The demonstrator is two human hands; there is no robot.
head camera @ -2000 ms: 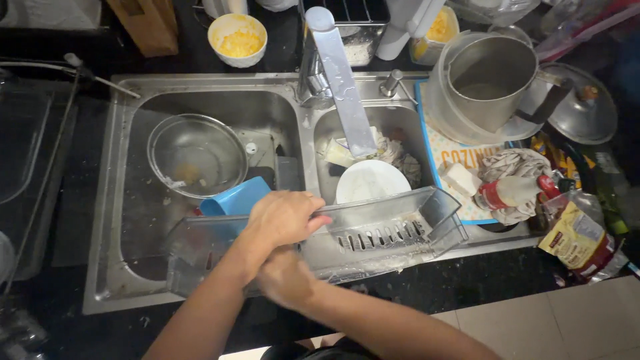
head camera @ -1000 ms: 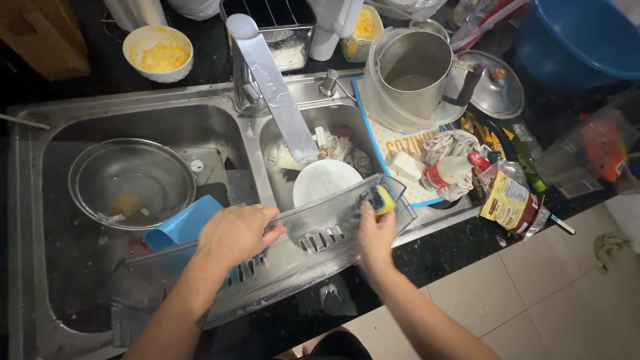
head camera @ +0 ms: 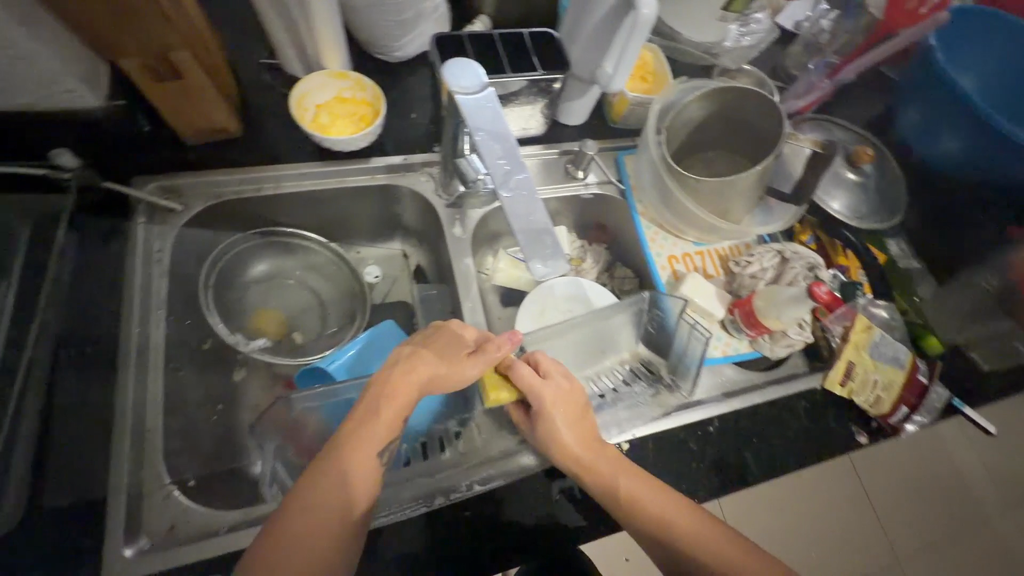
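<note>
A long clear plastic bin with slots in its base point(head camera: 592, 336) lies across the front of the double steel sink. My left hand point(head camera: 448, 356) grips the bin's back wall near its middle. In my right hand point(head camera: 556, 404) is a yellow sponge point(head camera: 499, 388), pressed against the bin wall right beside my left fingers. Behind and under the bin are a blue plastic container point(head camera: 356, 352) in the left basin and a white plate point(head camera: 564, 304) in the right one. A glass bowl point(head camera: 284, 296) with some water and a yellowish lump sits in the left basin.
The faucet point(head camera: 512, 176) reaches over the right basin, where food scraps lie. To the right are a metal pot point(head camera: 724, 132) inside a plastic tub, a pot lid point(head camera: 860, 172), a bottle point(head camera: 768, 312), and a yellow packet point(head camera: 872, 368). A bowl of yellow food point(head camera: 338, 108) stands behind the sink.
My right hand with the sponge has moved left from the bin's right end to beside my left hand. Two seconds ago my hands were crossed over the bin.
</note>
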